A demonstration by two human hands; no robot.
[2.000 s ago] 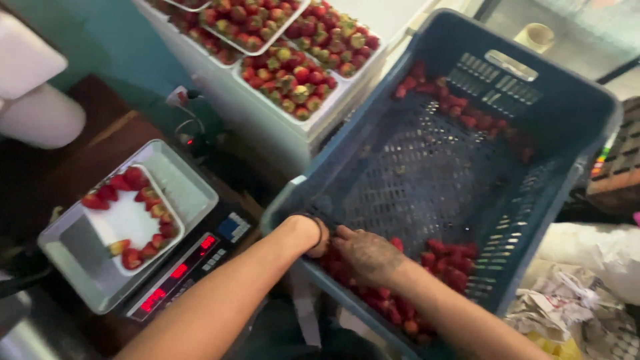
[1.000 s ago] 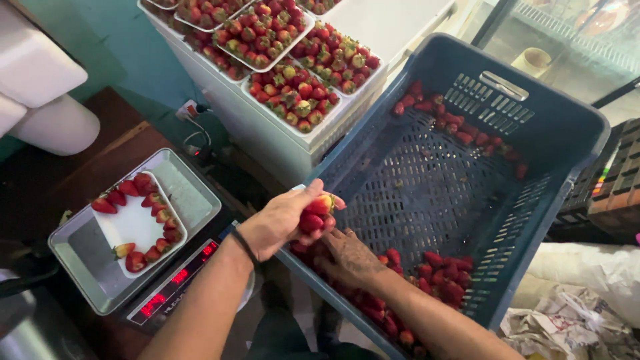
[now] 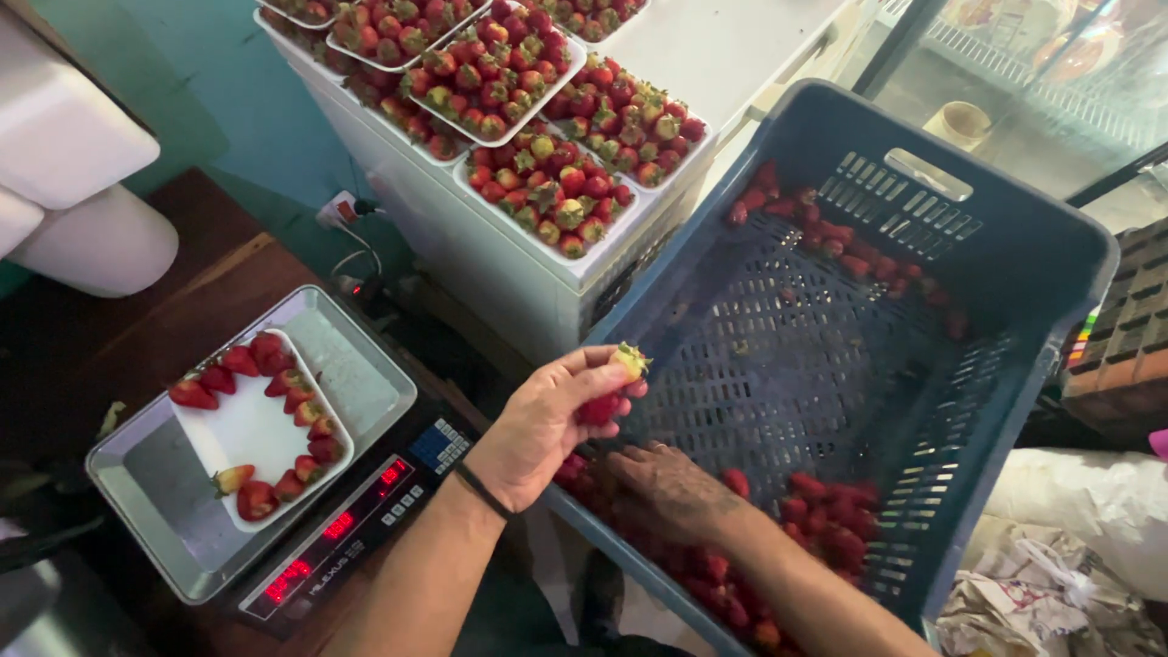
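Observation:
My left hand (image 3: pixel 547 420) is raised over the near left rim of a blue plastic crate (image 3: pixel 776 365), its fingers closed on strawberries (image 3: pixel 599 408), one with a pale, leafy end. Inside the crate, my right hand (image 3: pixel 662 484) reaches into the strawberries (image 3: pixel 826 520) along the near side; its fingertips are partly hidden, and whether it grips any I cannot tell. More strawberries lie along the crate's far wall. At the left, a white foam tray (image 3: pixel 246 438) holds a partial ring of strawberries around its edge, resting in the metal pan (image 3: pixel 347 365) of a digital scale (image 3: pixel 338 538) with lit red digits.
Several white trays heaped with strawberries (image 3: pixel 547 196) cover part of a white chest-like appliance (image 3: pixel 712 46) beyond the scale. A plug and cord (image 3: pixel 342 214) hang by the wall. Plastic bags (image 3: pixel 1031 584) and a brown crate (image 3: pixel 1127 319) are right of the blue crate.
My left hand has risen from the near corner of the crate, where it was two seconds ago, and now holds strawberries above the rim. My right hand stays low in the crate.

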